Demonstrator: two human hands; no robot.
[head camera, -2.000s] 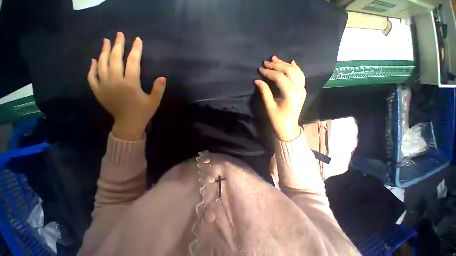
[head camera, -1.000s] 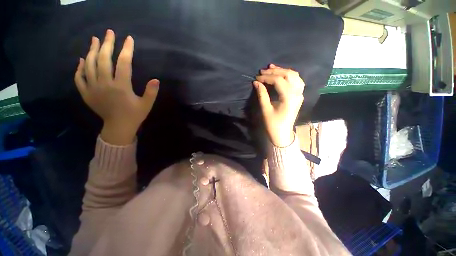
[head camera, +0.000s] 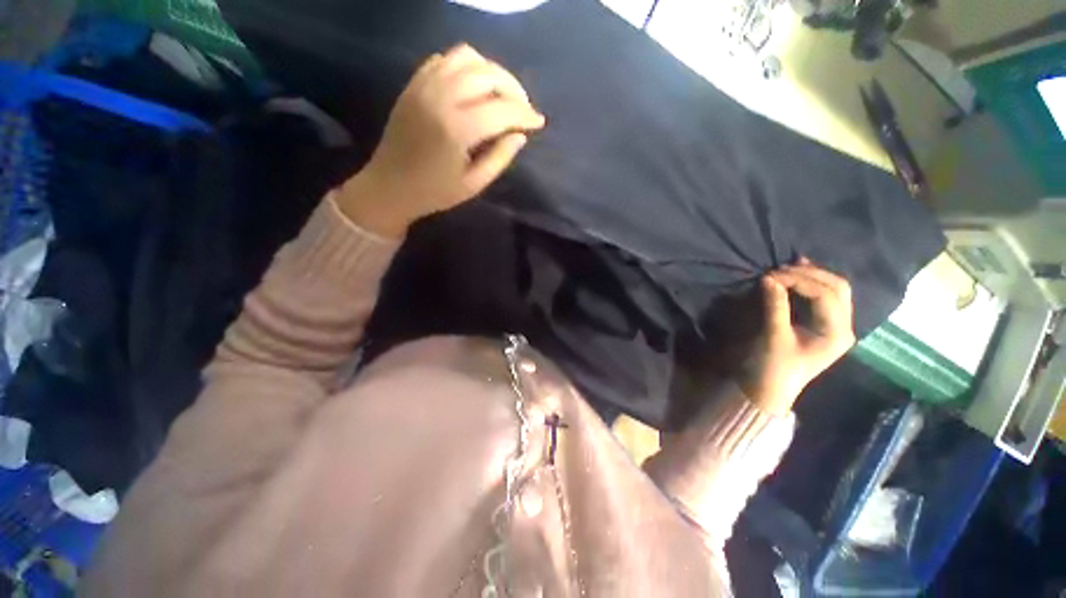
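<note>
A large black garment panel (head camera: 690, 152) lies over the table edge and hangs over my lap. My right hand (head camera: 807, 327) pinches the panel near its right part, and folds fan out from the fingertips. My left hand (head camera: 450, 134) is over the panel at upper left, with thumb and fingertips together; whether cloth is between them is hard to tell. A cloth edge runs between the two hands. Part of the sewing machine (head camera: 1017, 152) shows at upper right, with small metal parts at the top, partly cut off.
Slim dark snips (head camera: 894, 134) lie on the machine bed. A narrow pale tray (head camera: 1031, 391) is at right, by the green table edge (head camera: 918, 356). A blue bin (head camera: 906, 526) with clear plastic sits below it. A blue crate (head camera: 99, 94) is at far left.
The view has turned, bringing the machine bed and snips into sight. My left hand has gone from spread flat to fingertips together. My right hand still pinches the cloth, which is now gathered there.
</note>
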